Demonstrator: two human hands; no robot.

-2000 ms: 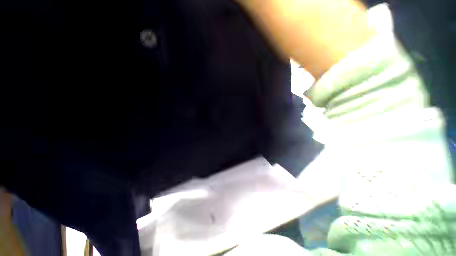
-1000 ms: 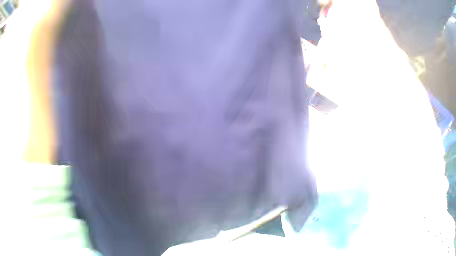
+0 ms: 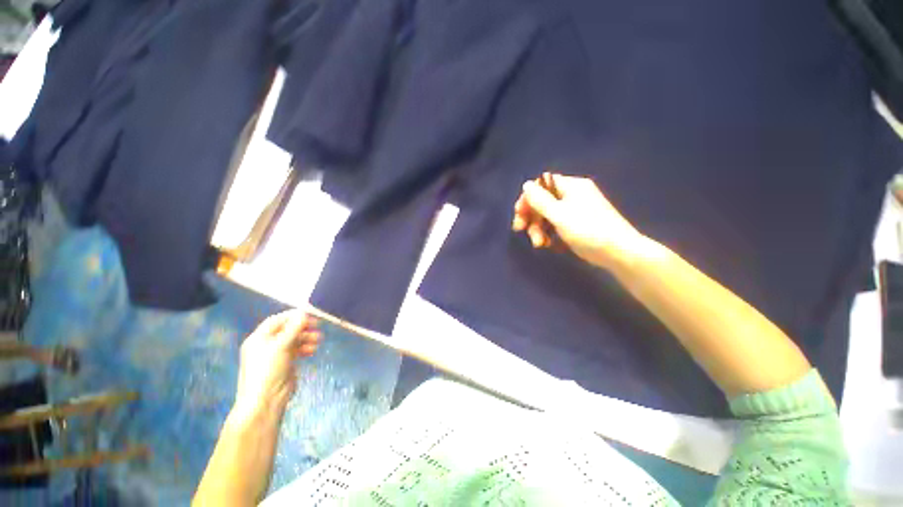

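Note:
A dark navy jacket [image 3: 693, 158] lies spread over the table at the centre and right. One narrow sleeve [image 3: 371, 262] lies towards the table's front edge. My right hand [image 3: 569, 213] is over the jacket with its fingers curled. A small dark spot shows at its fingertips, but I cannot tell if it is a tool. My left hand [image 3: 277, 352] is beside the table's front edge, left of the sleeve end. Its fingers are curled together and nothing shows in them.
More navy cloth [image 3: 168, 149] hangs over the front edge at the left. The white tabletop [image 3: 495, 352] shows between garments. A dark flat object [image 3: 892, 317] lies at the right edge. The blue floor [image 3: 178, 366] and wooden bars [image 3: 74, 411] are at the lower left.
The view has pulled back from the close, blurred cloth. The jacket now lies spread on the table, and both hands have come into view.

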